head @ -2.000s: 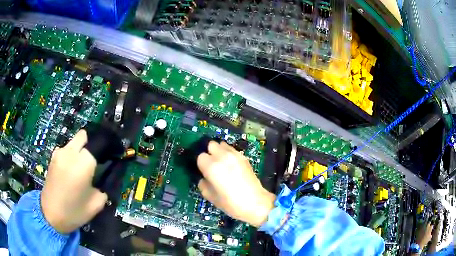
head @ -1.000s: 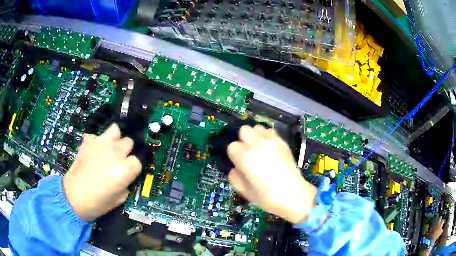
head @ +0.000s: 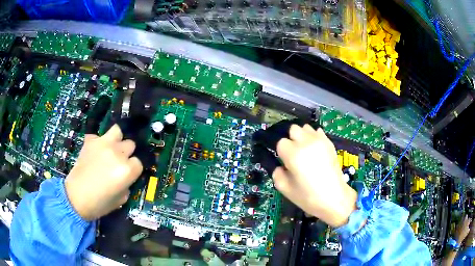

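Note:
My left hand (head: 104, 174) is over the left edge of the main circuit board (head: 195, 171), fingers pointing away from me. Black covers its fingertips and hides anything held. My right hand (head: 312, 171) is at the board's right edge, its fingers also in a dark mass; whether it holds something cannot be told. The board lies in a black carrier (head: 112, 234). Two white-topped capacitors (head: 163, 123) stand at its upper left, and a yellow box capacitor (head: 151, 188) stands upright lower down. Rows of small blue-and-white parts (head: 229, 176) run across its right half.
A metal rail (head: 208, 60) runs behind the boards. Narrow green board strips (head: 203, 79) lie along it. Behind are a clear tray of parts (head: 250, 23), loose yellow blocks (head: 383, 52) and a blue bin (head: 78, 9). A blue cord crosses at right. Another person's hand (head: 461, 231) is at far right.
My right hand has moved right, from the board's middle to its right edge, uncovering the parts there. My left hand has shifted slightly right and stays over the left edge.

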